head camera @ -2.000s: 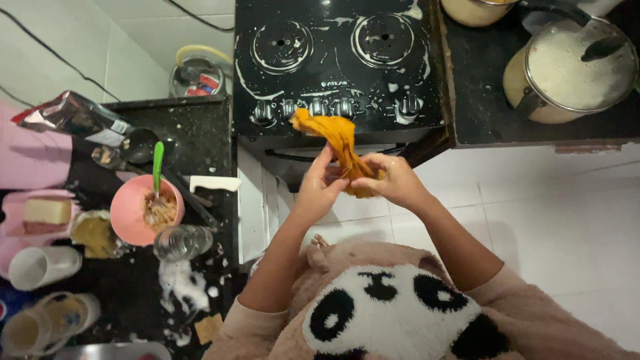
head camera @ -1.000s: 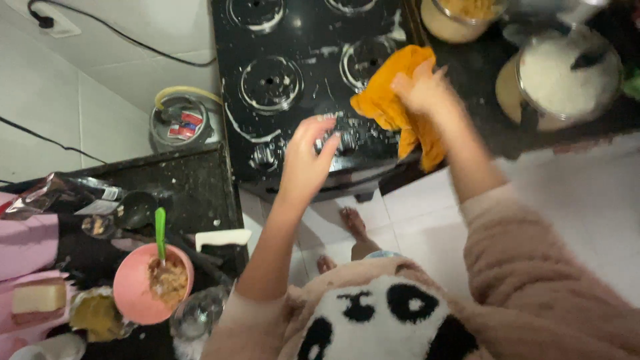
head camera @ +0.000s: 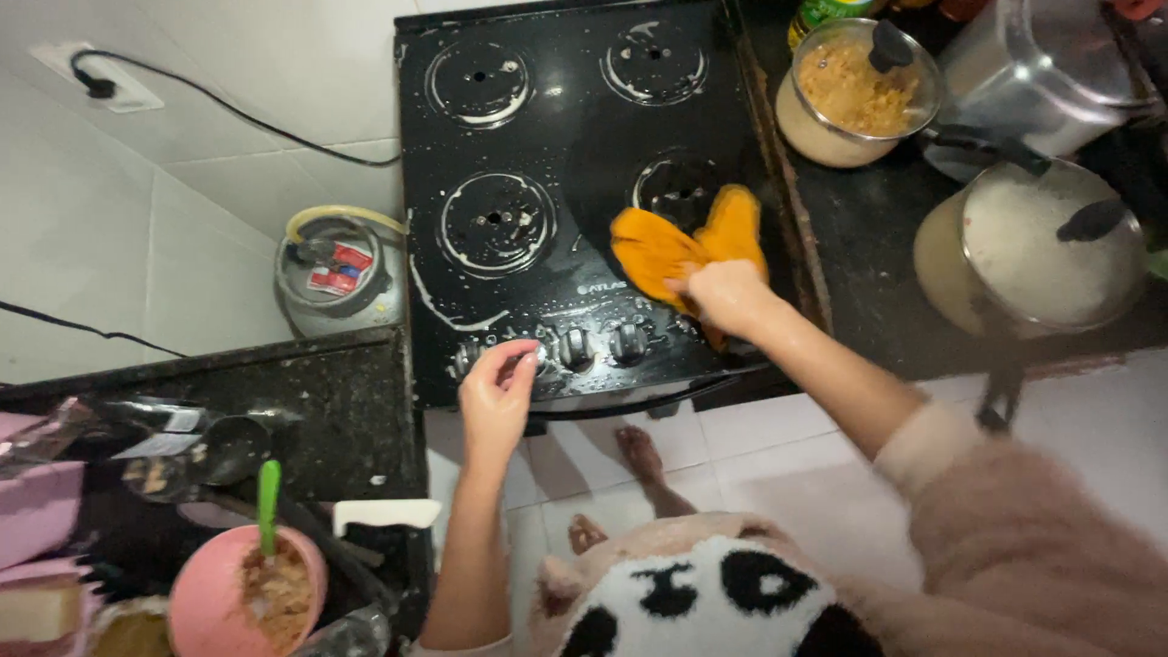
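Observation:
My right hand [head camera: 730, 294] presses an orange cloth [head camera: 659, 255] onto the right front part of a black Atlas stovetop [head camera: 570, 173], beside the front right burner recess [head camera: 677, 182]. White suds and water drops cover much of the glossy surface and ring the other burner recesses, which have no grates. My left hand [head camera: 497, 388] is at the stove's front edge, over the left control knobs, thumb and fingertips close together with no object seen between them. More knobs [head camera: 577, 349] show to its right. Whether the left fingertips touch a knob is unclear.
Right of the stove, a counter holds a lidded pot of yellowish food [head camera: 858, 87], a larger lidded pot [head camera: 1049, 246] and a metal pot [head camera: 1040, 73]. At left are a gas cylinder [head camera: 338, 274], a pink bowl [head camera: 205, 593] with a green-handled utensil [head camera: 268, 502], and a white-handled item [head camera: 388, 516].
Two seconds ago both hands held the bunched cloth at the stove's front. The left hand has let go and is now by the knobs; the right has taken the cloth onto the stovetop.

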